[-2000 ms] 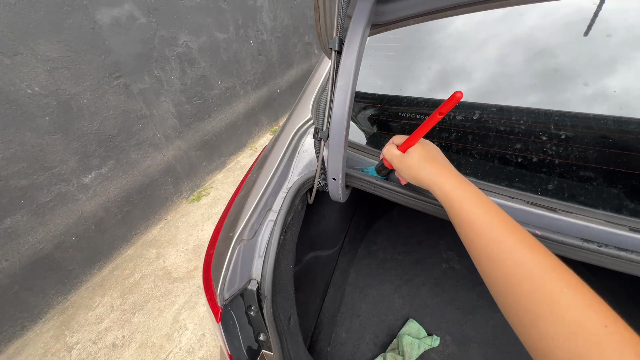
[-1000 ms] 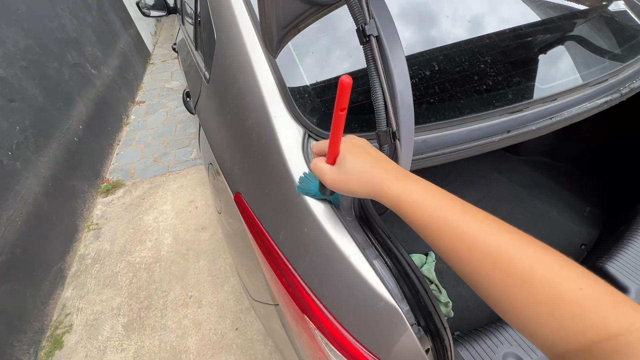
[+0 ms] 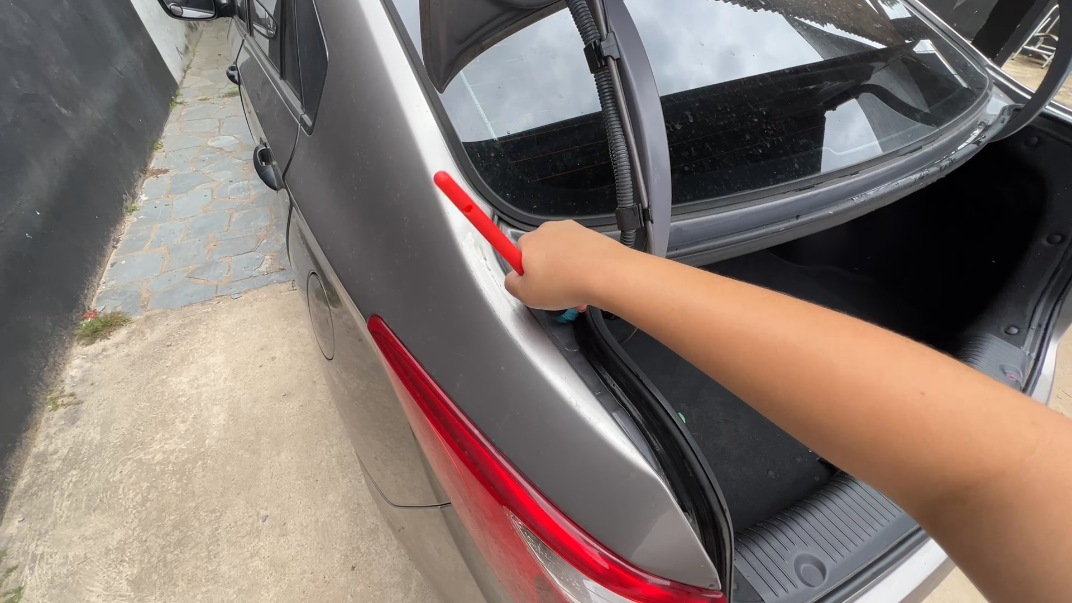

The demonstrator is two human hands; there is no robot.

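Observation:
My right hand (image 3: 557, 266) is closed round a red-handled brush (image 3: 479, 219), whose handle points up and to the left. Its teal bristles show only as a small patch under my fingers; the rest is hidden behind the hand. The brush head is at the channel between the grey rear fender (image 3: 377, 167) and the black rubber trunk seal (image 3: 670, 452), close to the lower corner of the rear window (image 3: 712, 109). My forearm crosses over the open trunk (image 3: 745, 419). My left hand is out of view.
A hinge arm with a corrugated black cable sleeve (image 3: 618, 126) rises just behind my hand. The red tail light (image 3: 469, 435) curves along the car's corner. A dark wall (image 3: 75, 151) runs along the left, beyond a concrete and stone-paved strip (image 3: 193, 435).
Since one second ago, the brush handle has tipped from nearly upright to leaning left, and the bristles have left the fender's outer surface for the channel. The green cloth is now mostly hidden.

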